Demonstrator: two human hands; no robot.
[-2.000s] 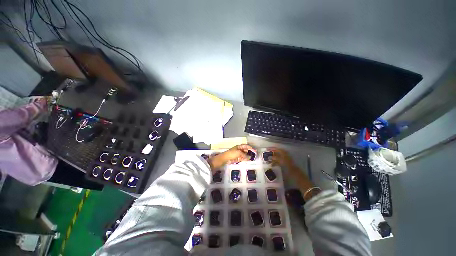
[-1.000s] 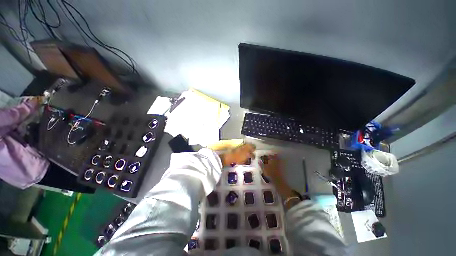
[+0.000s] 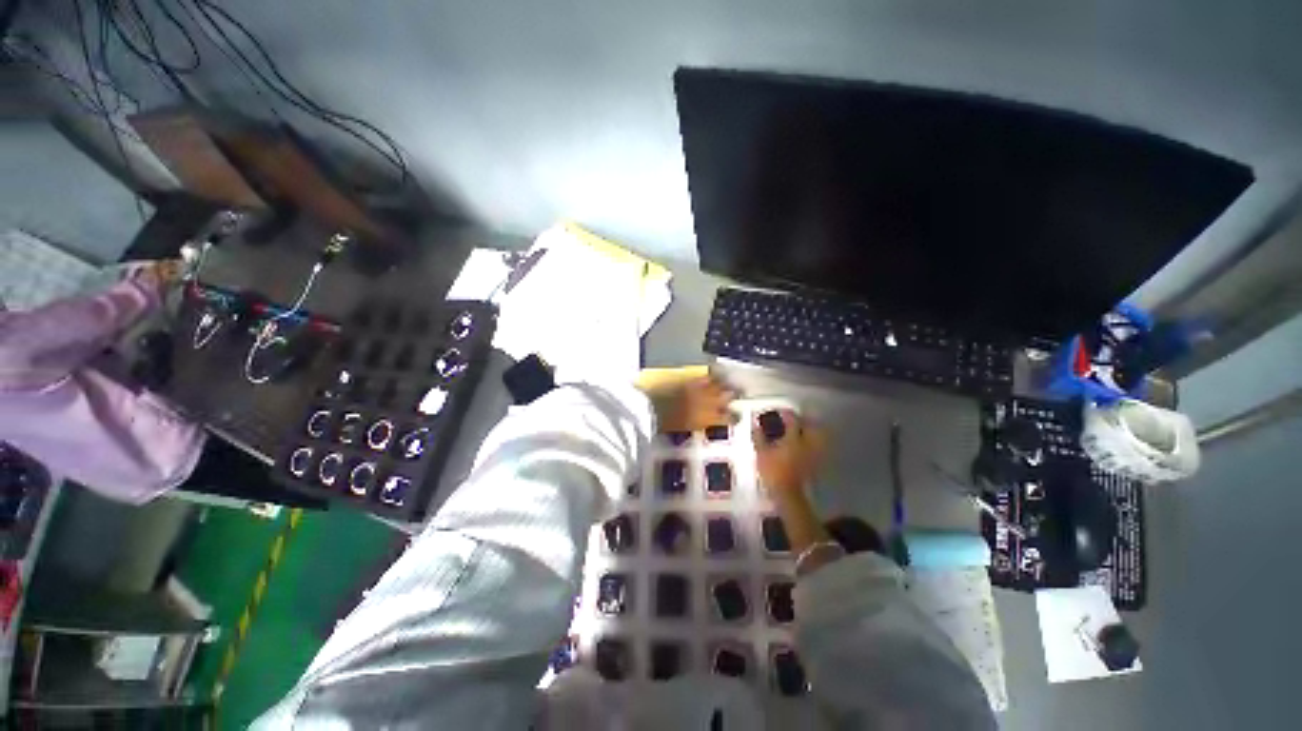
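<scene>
The white tray (image 3: 697,557) lies in front of me with dark square units in its pockets. My left hand (image 3: 695,403) is over the tray's far left edge, fingers pointing right; whether it holds anything is hidden. My right hand (image 3: 788,450) is at the far right corner of the tray, its fingers around a dark square unit (image 3: 773,426). Whether that unit is lifted or still in its pocket cannot be told.
A monitor (image 3: 942,214) and keyboard (image 3: 857,340) stand behind. Papers (image 3: 578,314) and a small black block (image 3: 528,379) are back left. A black tray of ringed units (image 3: 383,393) is left, near a person in pink (image 3: 93,400). A mouse (image 3: 1097,528) and white roll (image 3: 1139,440) are right.
The view has shifted. My left hand has stayed at the tray's far edge with its fingers spread a little differently. My right hand remains at the far right corner.
</scene>
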